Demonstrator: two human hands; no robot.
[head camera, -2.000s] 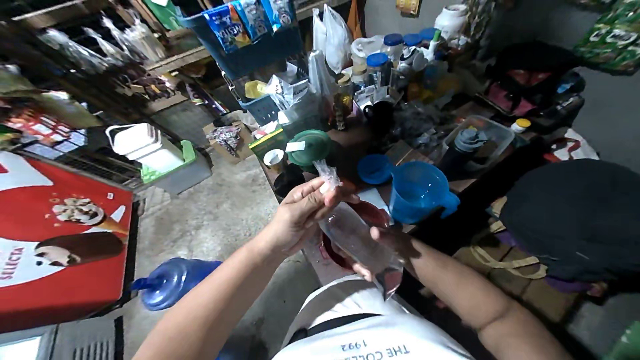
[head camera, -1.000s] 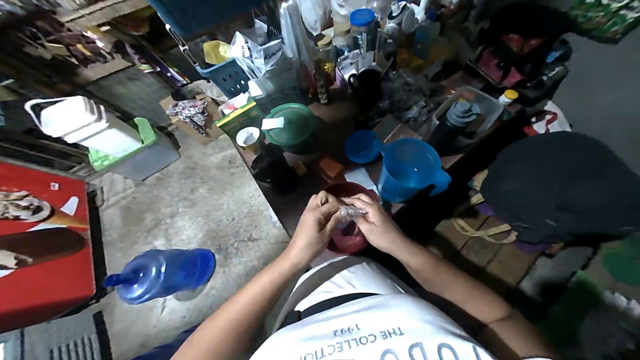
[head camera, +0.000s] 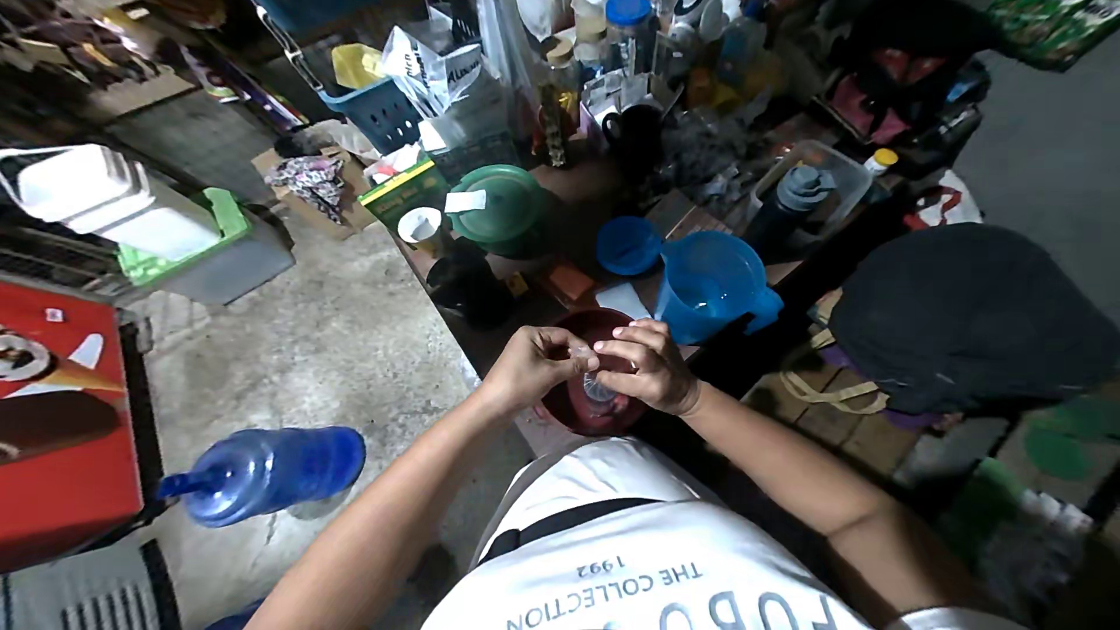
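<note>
My left hand (head camera: 544, 366) and my right hand (head camera: 646, 363) meet over a dark red bowl (head camera: 573, 411). Thumb and forefinger of each pinch the top of a clear plastic bag (head camera: 598, 388), whose lower part hangs inside the bowl. What the bag holds is hard to make out. Just beyond my right hand stands a blue plastic pitcher (head camera: 713, 284) with clear liquid low in it. A small blue bowl or lid (head camera: 629, 246) lies behind the pitcher's left side. A white sheet or card (head camera: 623, 300) lies at the bowl's far edge.
A green lidded container (head camera: 497, 208), a white cup (head camera: 421, 226) and a black mug (head camera: 472, 290) stand on the table's left part. Jars and a clear tub (head camera: 840, 179) crowd its back. A blue water jug (head camera: 271, 472) lies on the floor at left; a black-covered object (head camera: 971, 319) is at right.
Two seconds ago the bag was stretched between my hands, its filled part towards my right hand. Both hands have since come together at its top, above the bowl. The view has shifted.
</note>
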